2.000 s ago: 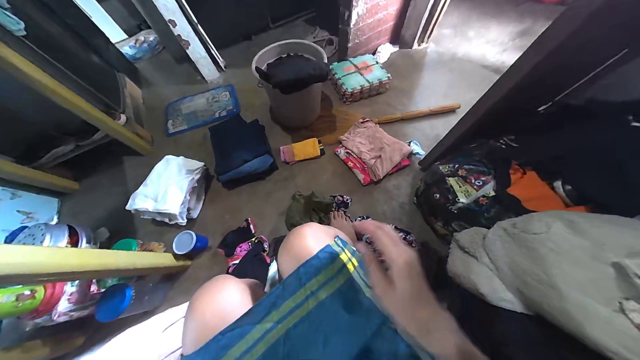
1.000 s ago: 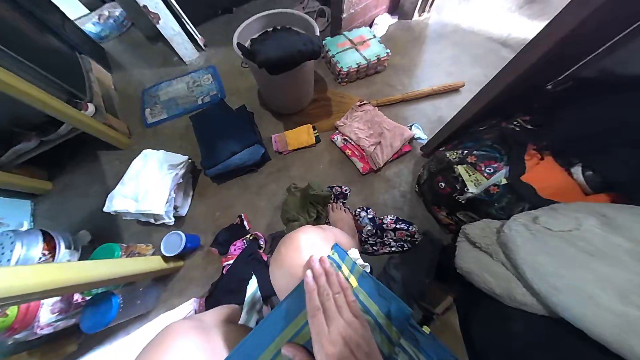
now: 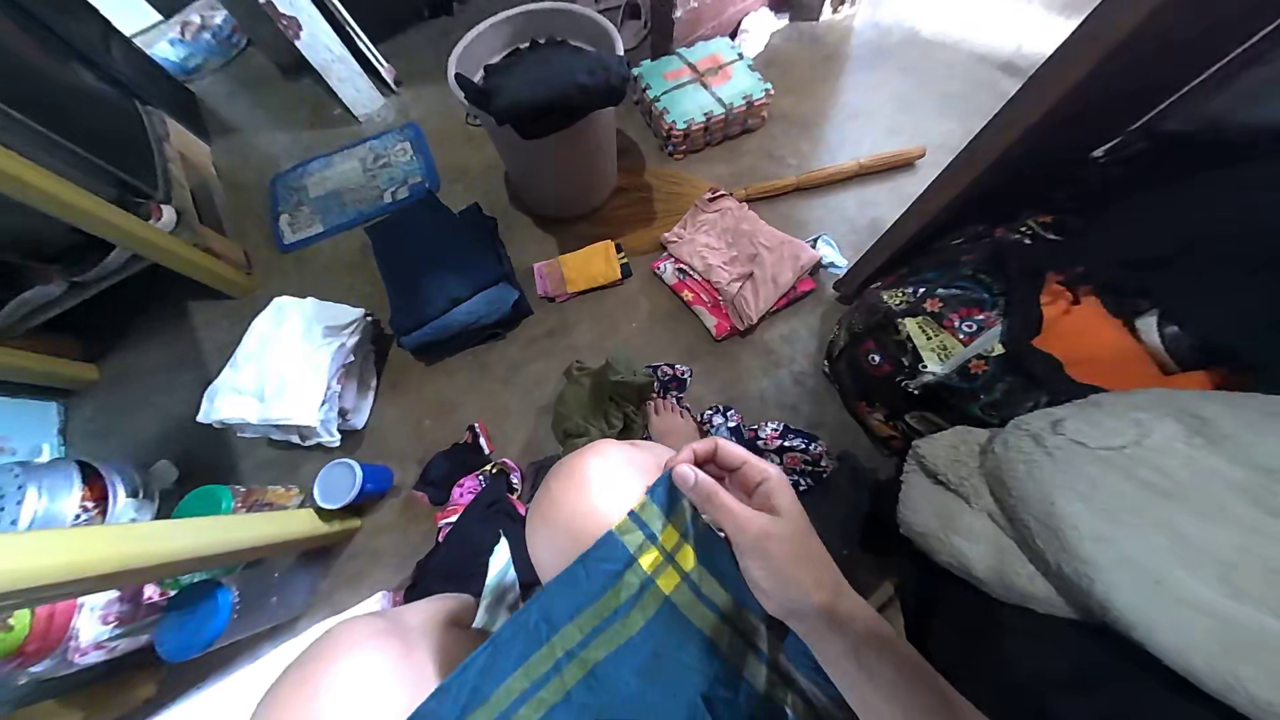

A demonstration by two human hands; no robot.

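A blue cloth with green and yellow stripes (image 3: 610, 620) lies over my lap. My right hand (image 3: 765, 530) pinches its corner between thumb and fingers, just above my knee. My left hand is out of view. On the floor ahead are a folded white pile (image 3: 290, 365), folded dark blue jeans (image 3: 440, 265), a small folded yellow cloth (image 3: 588, 268) and a pink garment (image 3: 740, 250) on a red patterned one. Near my foot lie an olive green garment (image 3: 598, 400) and a dark floral cloth (image 3: 785, 445). Black and pink clothes (image 3: 475, 530) lie crumpled to the left of my knee.
A grey bin (image 3: 560, 160) holding black cloth stands ahead, beside a broom (image 3: 830, 175), tied foam mats (image 3: 705, 90) and a blue-edged mat (image 3: 355, 185). A yellow wooden bar (image 3: 180, 550) and lidded containers are at left. A floral bag (image 3: 920, 330) and grey cushion (image 3: 1130, 520) are at right.
My right hand lay flat on the striped cloth a second ago; now it pinches the cloth's corner, with its fingers curled.
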